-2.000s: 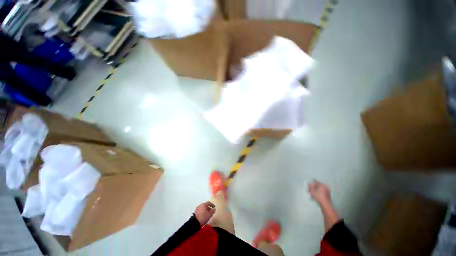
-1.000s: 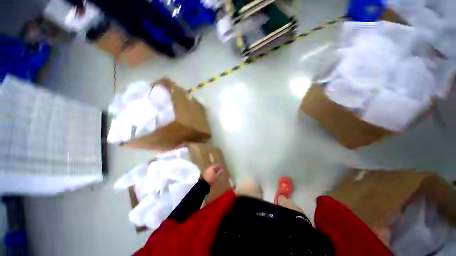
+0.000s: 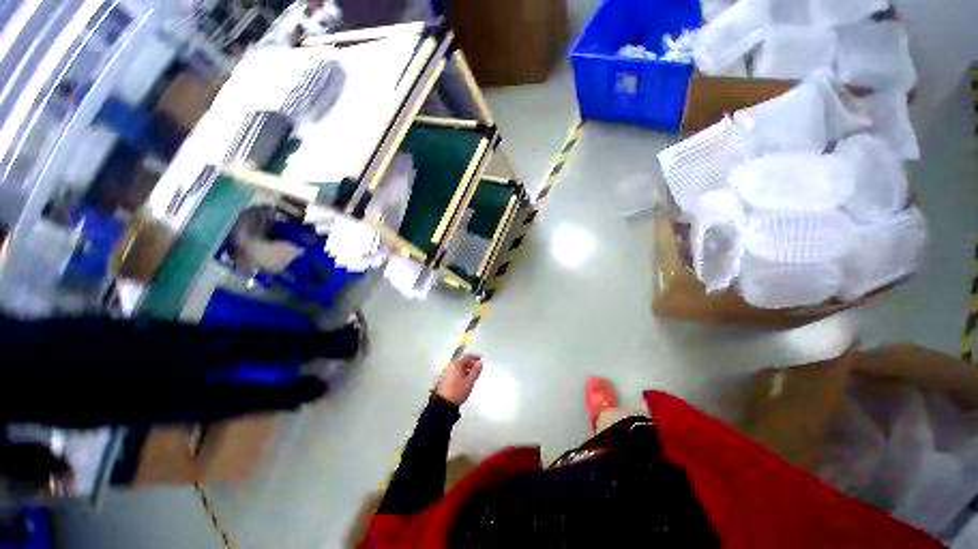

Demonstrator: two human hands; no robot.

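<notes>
My left hand [image 3: 459, 380] hangs over the grey floor at the lower middle, with its fingers curled. I see nothing in it, but how far the fingers are closed is unclear. My right hand is not in view; only the red right sleeve [image 3: 751, 472] shows. The nearest things in front are an open brown carton [image 3: 713, 306] at the right, heaped above its rim with white ribbed air-column bags [image 3: 794, 180], and another open carton [image 3: 794, 402] below it with bags inside. Neither carton is touched by my left hand.
A trolley with cream tubes [image 3: 467, 198] and green shelves stands upper left of centre. A blue tote [image 3: 631, 80] with white pieces stands at the top. A person in dark clothes [image 3: 161, 370] is at the left. Yellow-black tape [image 3: 536, 204] crosses the floor.
The view has swung towards the trolley and blue tote. The two bag-filled cartons at left have left the view, apart from a possible brown edge below my arm. My left hand is now over bare floor.
</notes>
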